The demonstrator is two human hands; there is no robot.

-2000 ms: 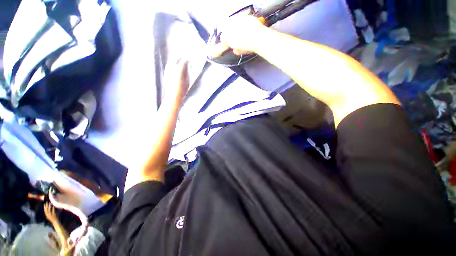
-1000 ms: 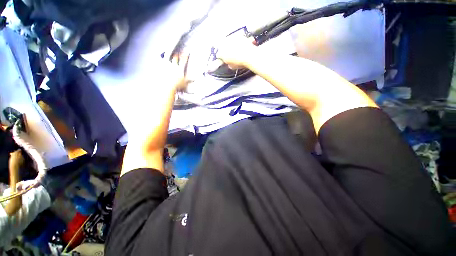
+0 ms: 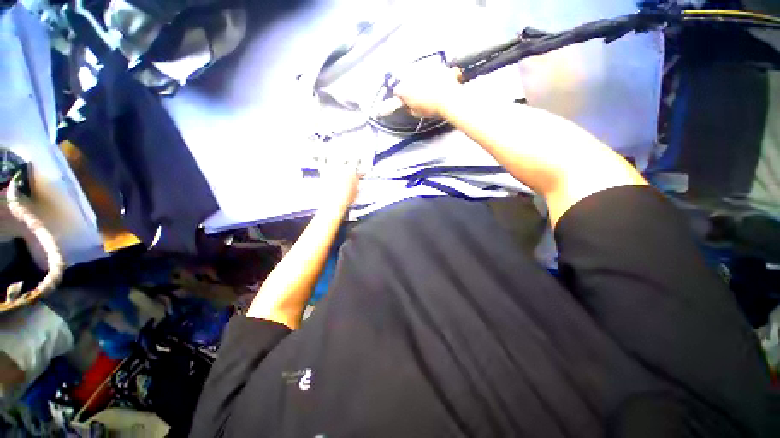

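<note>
A steam iron point(image 3: 410, 120) with a wire-like frame edge lies on a white garment with dark stripes point(image 3: 428, 162), on the pale table point(image 3: 248, 145). My right hand point(image 3: 428, 92) is closed around its handle. My left hand point(image 3: 344, 167) is on the cloth near the table's front edge, left of and nearer than the iron. It is overexposed, so its fingers and any hold on the cloth cannot be made out. A dark line of cloth curves behind the iron.
The dark-wrapped iron hose point(image 3: 547, 41) runs off to the right. A pile of dark and white garments point(image 3: 162, 43) lies at the left, with dark cloth point(image 3: 150, 162) hanging over the edge. Another person's white sleeve point(image 3: 34, 342) and a pale hose point(image 3: 38, 231) show at far left.
My left hand has moved nearer to me and to the right, toward the table's front edge. My right hand stays on the iron. The view has shifted and shows more of the right side.
</note>
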